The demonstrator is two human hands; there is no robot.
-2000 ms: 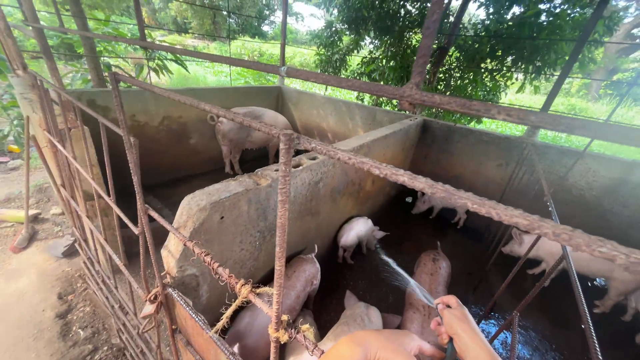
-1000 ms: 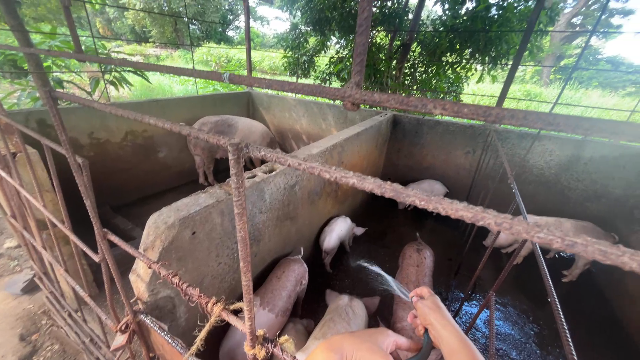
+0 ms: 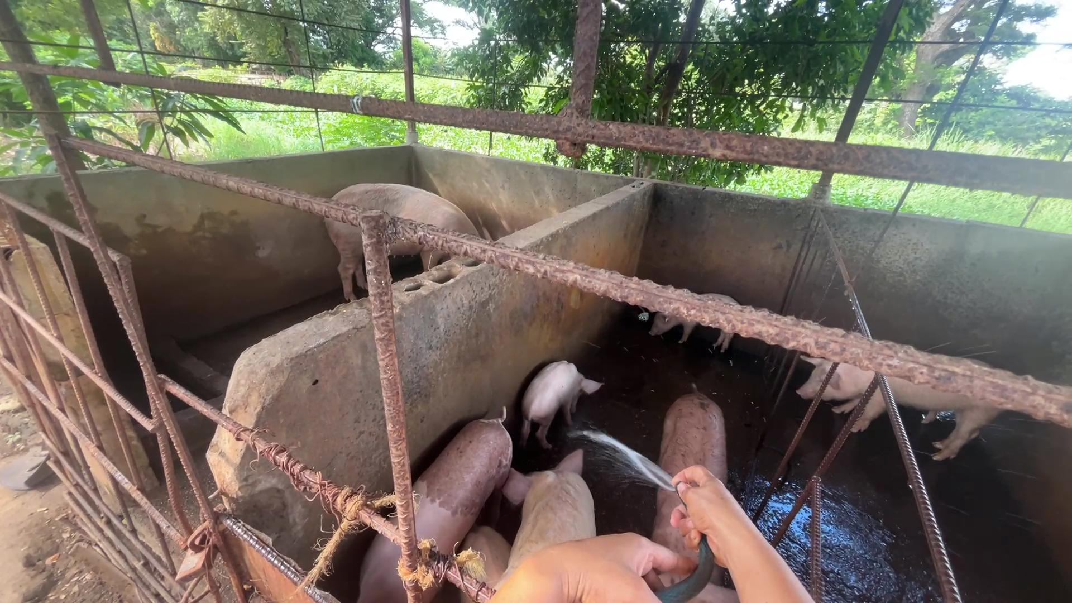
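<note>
My right hand point(image 3: 703, 507) pinches the end of a green rubber hose point(image 3: 697, 576), and a white spray of water point(image 3: 626, 457) leaves it toward the upper left, over the dark wet floor. My left hand point(image 3: 590, 569) is around the hose lower down, its fingers partly hidden. Below the hands and beside the spray stand several pigs, among them a wet one point(image 3: 693, 431) and a pale one point(image 3: 553, 511). A small piglet point(image 3: 554, 394) stands by the concrete divider point(image 3: 435, 352). Another pig point(image 3: 904, 394) is at the right.
Rusty rebar rails point(image 3: 586, 280) cross in front of me, with rope point(image 3: 347, 523) tied on the lower bar. A large pig point(image 3: 402, 218) stands in the left pen behind the divider. Concrete walls point(image 3: 921, 276) enclose the pens. A barred metal gate point(image 3: 84, 377) is at the left.
The pig at the far wall has its head lowered to the left now. In the left pen the large pig has turned from its stance of two seconds ago. Both hands stay on the hose.
</note>
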